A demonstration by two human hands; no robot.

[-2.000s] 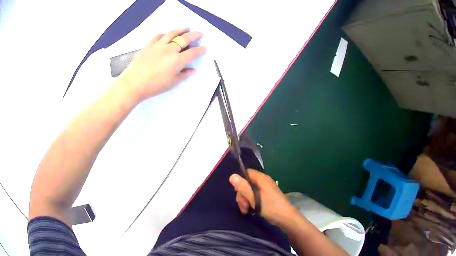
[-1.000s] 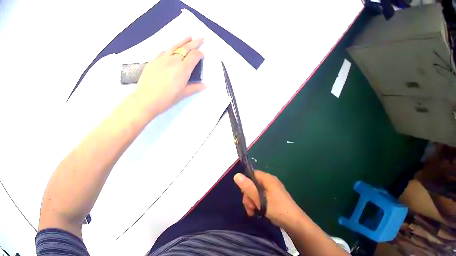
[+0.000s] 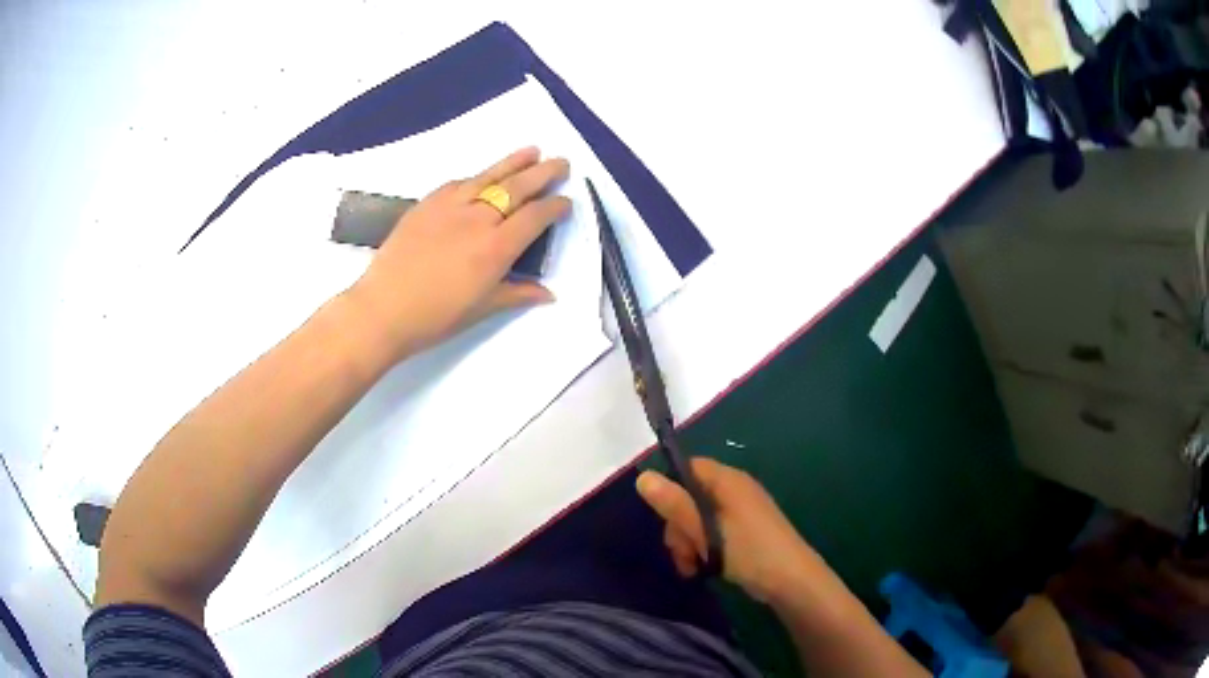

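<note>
My right hand [image 3: 723,527] is shut on the handles of long black shears [image 3: 639,360]. The blades point up and left over the edge of the white paper pattern [image 3: 398,437], almost together. My left hand [image 3: 464,245], with a gold-coloured ring, lies over a dark bar-shaped weight [image 3: 374,220] on the pattern. The weight shows on both sides of the hand. Dark navy fabric [image 3: 431,96] shows along the pattern's top edge and down its right side.
The white table [image 3: 849,146] has a red edge. Another dark weight [image 3: 92,523] is by my left forearm. Dark bundles [image 3: 1054,93] lie at the table's far right. A grey cabinet [image 3: 1081,344], a blue stool [image 3: 939,629] and a white strip [image 3: 904,305] are beyond the edge.
The view has shifted, so the table and pattern sit lower and more table shows at the upper right. The shears are still at the pattern's right edge, and my left hand still rests on the weight.
</note>
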